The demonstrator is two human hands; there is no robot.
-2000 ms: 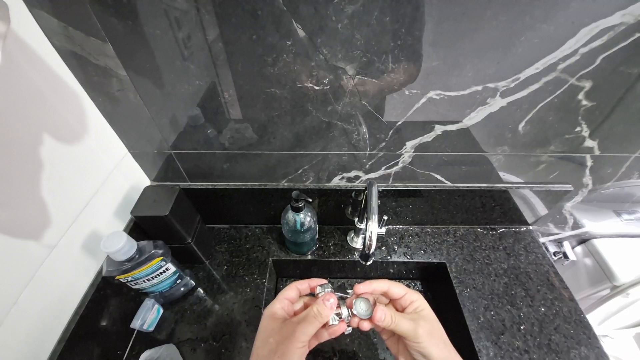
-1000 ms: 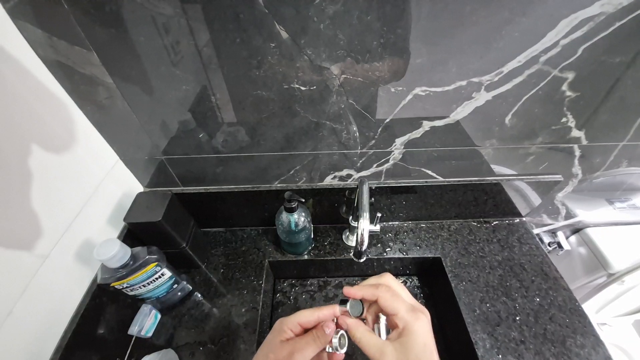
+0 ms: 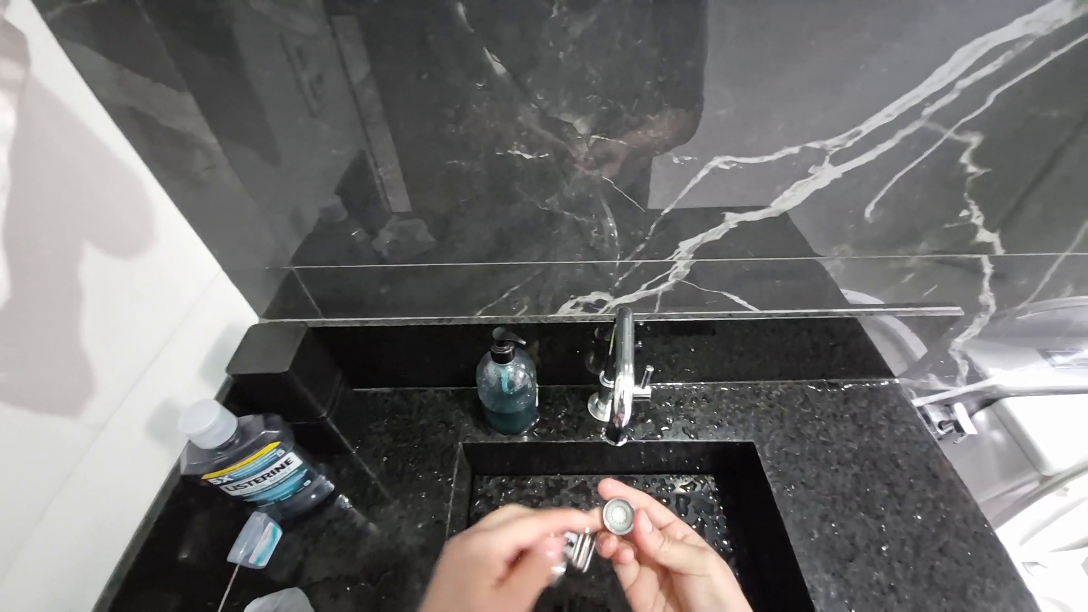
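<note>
Over the black sink (image 3: 769, 527), my right hand (image 3: 671, 552) holds a small round metal piece (image 3: 618, 516) between thumb and fingers, its ringed face toward the camera. My left hand (image 3: 510, 552) reaches across from the left, an index fingertip at the edge of that round piece. Below the left fingers is a shiny metal part (image 3: 581, 551), partly hidden; which hand carries it I cannot tell. The left hand is somewhat blurred. Behind both hands stands the chrome faucet (image 3: 623, 374), its spout over the sink's back edge.
A clear pump bottle (image 3: 507, 395) with bluish liquid stands left of the faucet. Farther left are a Listerine mouthwash bottle (image 3: 255, 467), a black box-shaped container (image 3: 276, 370) and a dental floss container (image 3: 255, 541). Water drops dot the dark stone countertop (image 3: 884, 476).
The round metal piece has turned to show its ringed face. My left hand's index finger has come up to its edge, and my right hand has opened out below and beside it.
</note>
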